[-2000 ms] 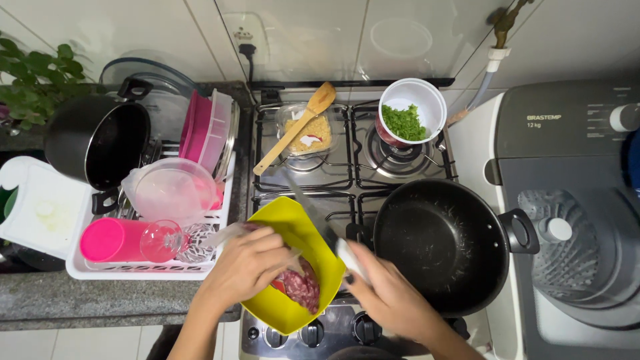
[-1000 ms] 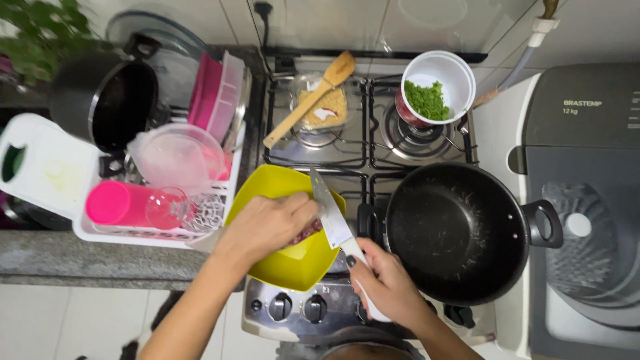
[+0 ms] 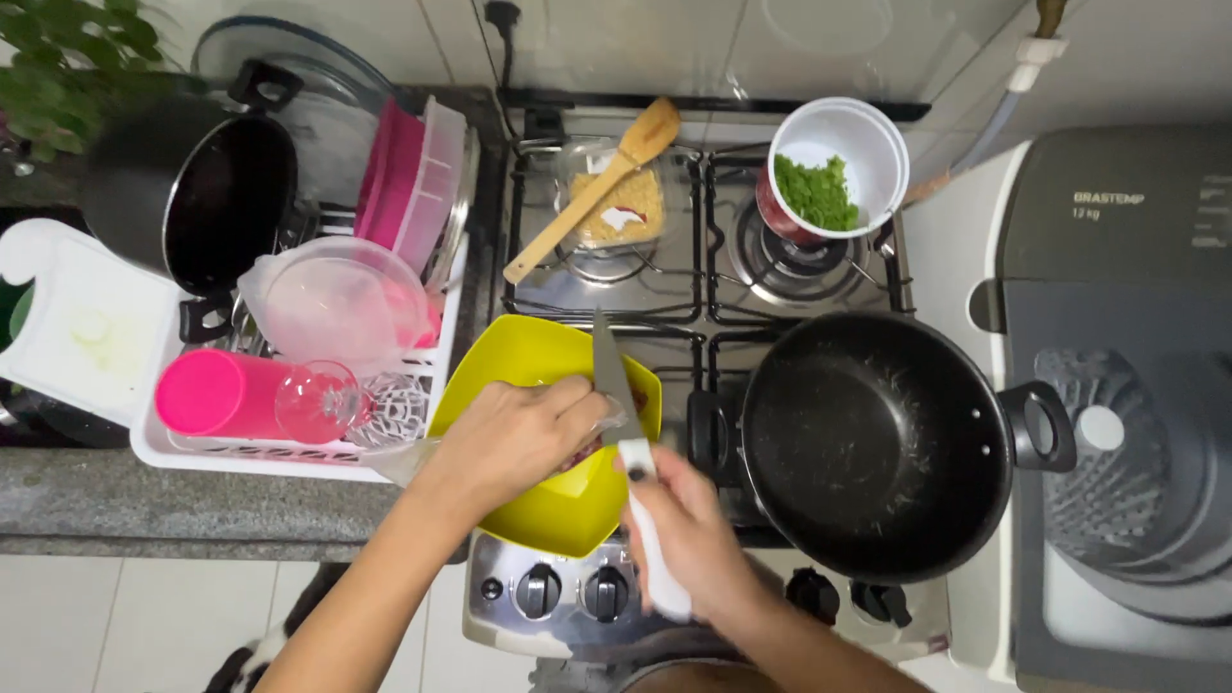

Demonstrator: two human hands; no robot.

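My left hand [image 3: 525,443] is closed around a clear plastic bag [image 3: 399,462] over a yellow-green bowl [image 3: 549,525]. Some reddish sausage or meat [image 3: 580,452] shows under its fingers, mostly hidden. My right hand [image 3: 683,529] grips the white handle of a kitchen knife [image 3: 616,371], whose blade points toward the back of the stove, close beside the left fingertips and above the bowl's right side. Just right of the bowl, an empty black pan [image 3: 866,443] with two handles sits on the stove.
A wooden spoon [image 3: 587,202] lies across a clear container of yellowish crumbs [image 3: 640,207]. Behind the pan stands a white tub [image 3: 890,154] of chopped greens [image 3: 818,192]. At left are a loaded dish rack [image 3: 289,462] and a white cutting board [image 3: 87,327]; a washing machine [image 3: 1107,231] borders the right.
The meat, plainly visible in the bowl two seconds ago, is now mostly covered by my left hand. The knife blade, earlier slanting up to the left, now stands more upright in the view.
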